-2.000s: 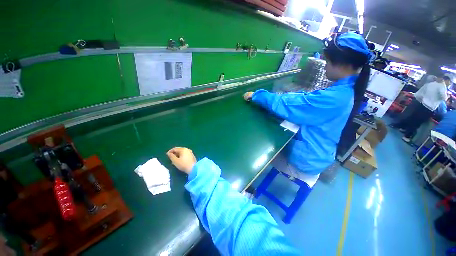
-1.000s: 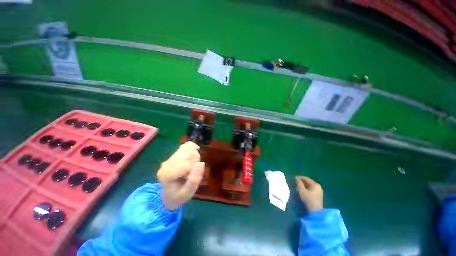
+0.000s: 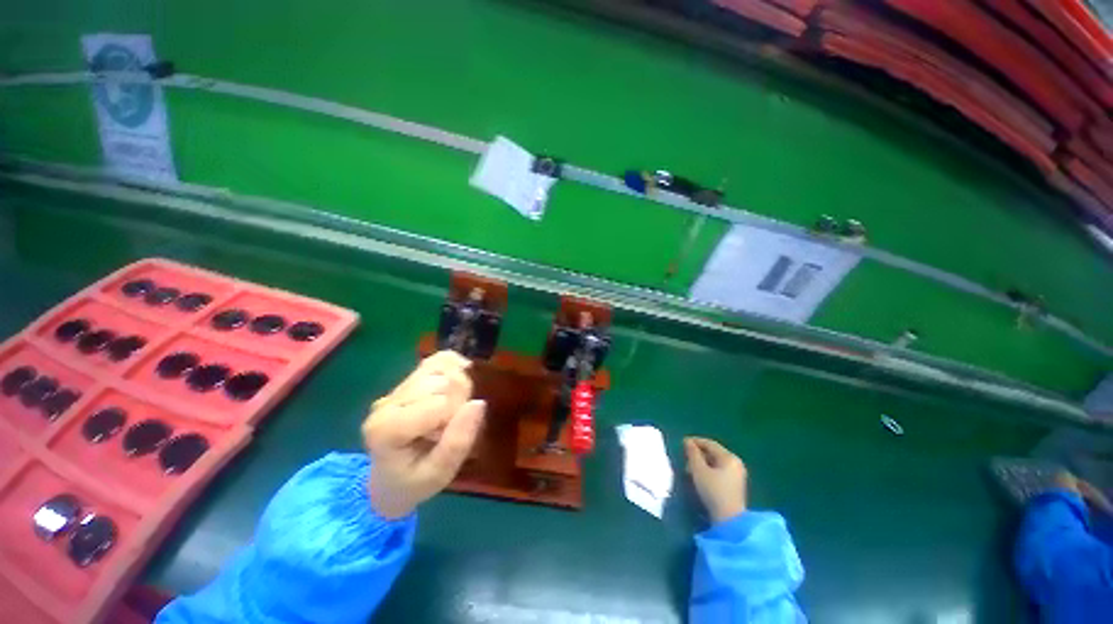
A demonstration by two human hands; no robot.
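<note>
The reddish-brown fixture [image 3: 519, 421] has two black toggle clamps. My left hand [image 3: 421, 427] is curled in a fist at the left clamp [image 3: 469, 323]; that clamp's handle is hidden, apparently inside the fist. The right clamp's red grip [image 3: 583, 418] lies toward me, untouched. My right hand [image 3: 718, 475] rests on the bench right of the white crumpled cloth [image 3: 644, 469], fingers curled together, with nothing visible in it. The salmon-pink tray [image 3: 232, 436] at left holds black glossy discs [image 3: 148, 438] in groups; one disc [image 3: 55, 517] shows a bright face.
A small pale-edged ring [image 3: 892, 424] lies on the dark-green bench [image 3: 830, 512] at right. Another person's hand and blue sleeve [image 3: 1059, 549] are at the right edge by a grey object [image 3: 1023, 478]. Papers hang on the green partition behind. Reddish stacked trays [image 3: 940, 73] are at upper right.
The view has swung left from the co-worker to the fixture and tray. My left hand has come into view at the left clamp. My right hand still rests beside the cloth.
</note>
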